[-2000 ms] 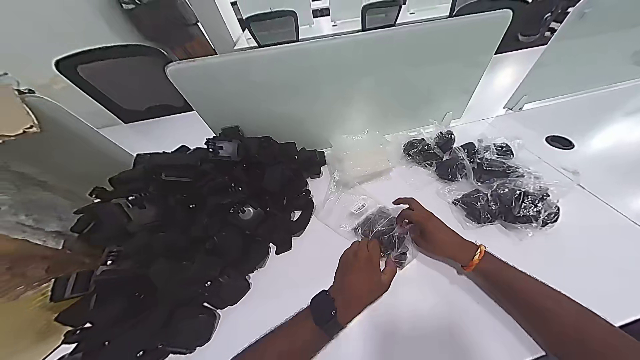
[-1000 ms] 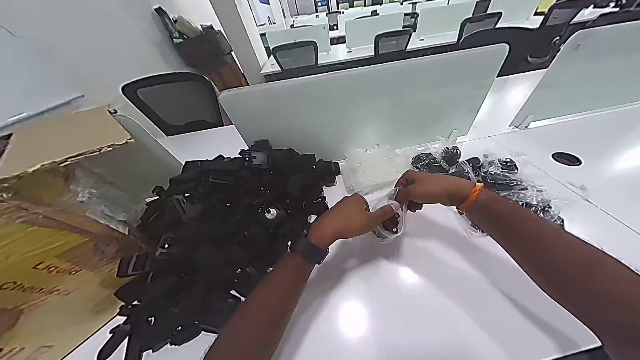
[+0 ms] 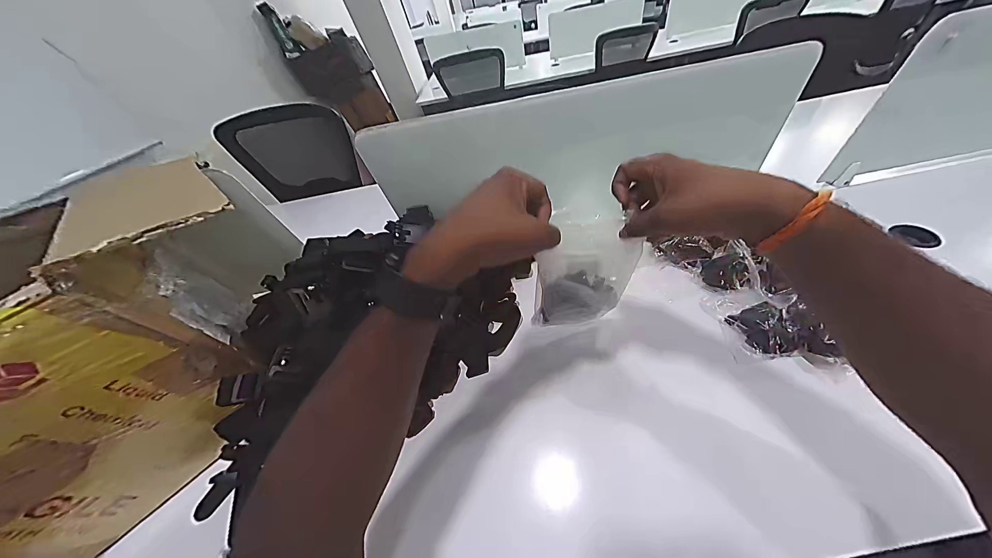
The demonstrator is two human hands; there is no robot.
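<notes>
A clear plastic bag point(image 3: 581, 283) hangs upright between my hands, with dark items at its bottom. My left hand point(image 3: 496, 221) pinches its upper left corner, and my right hand point(image 3: 670, 198) pinches the upper right corner. A large heap of black plastic parts point(image 3: 333, 310) lies to the left, partly hidden behind my left forearm. Beyond my right wrist, several filled clear plastic bags point(image 3: 775, 325) with dark contents lie on the white desk point(image 3: 659, 449).
A torn cardboard box point(image 3: 101, 411) bearing print stands at the left edge. A frosted divider panel point(image 3: 604, 139) rises behind the desk, with a mesh office chair point(image 3: 291, 151) beyond it. A round cable grommet point(image 3: 914, 236) is at the right.
Two seconds ago the hands were low over a bag lying on the desk. Now they are raised and farther apart, with the bag hanging from them. The view has shifted.
</notes>
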